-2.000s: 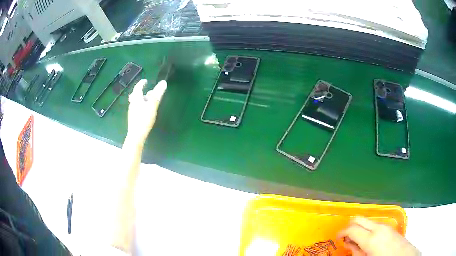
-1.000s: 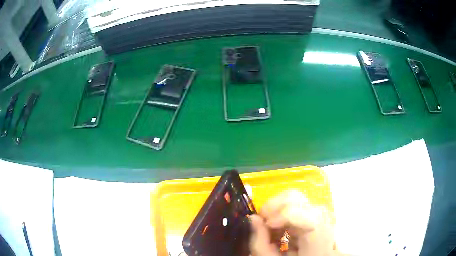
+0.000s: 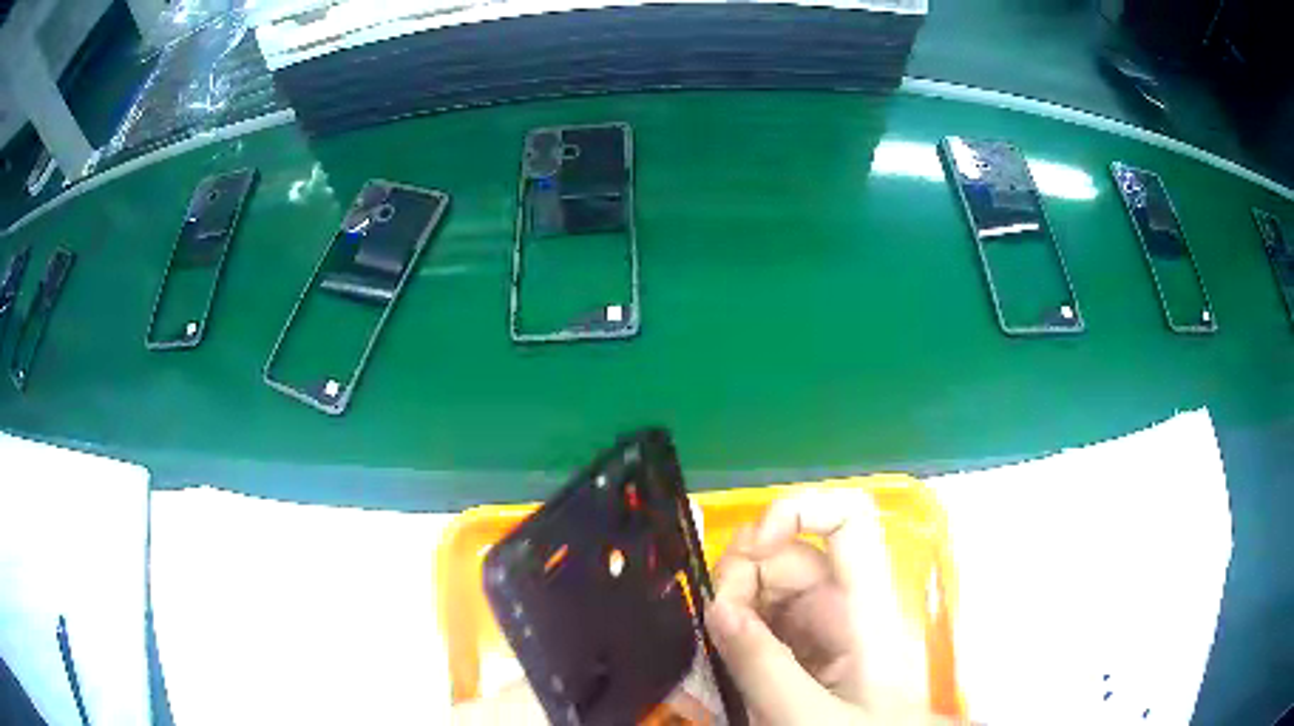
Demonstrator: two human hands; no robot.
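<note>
A black phone middle frame is held tilted above the orange parts tray, its top corner over the belt's near edge. Copper-orange slivers show on its face and along its right edge. My left hand is mostly hidden behind the frame and cut off by the bottom edge; it holds the frame. My right hand is at the frame's right edge, thumb and fingertips close together against it. Whether a small part is between them cannot be told. The tray's contents are mostly hidden.
Several phone middle frames lie spaced on the green belt. A tall dark stack with white on top stands beyond it. White sheets flank the tray, with a thin dark stick at left and specks at right.
My left hand was over the belt two seconds ago and now holds a frame at the tray. My right hand has moved from the tray to its edge. The belt frames have shifted left since one second ago.
</note>
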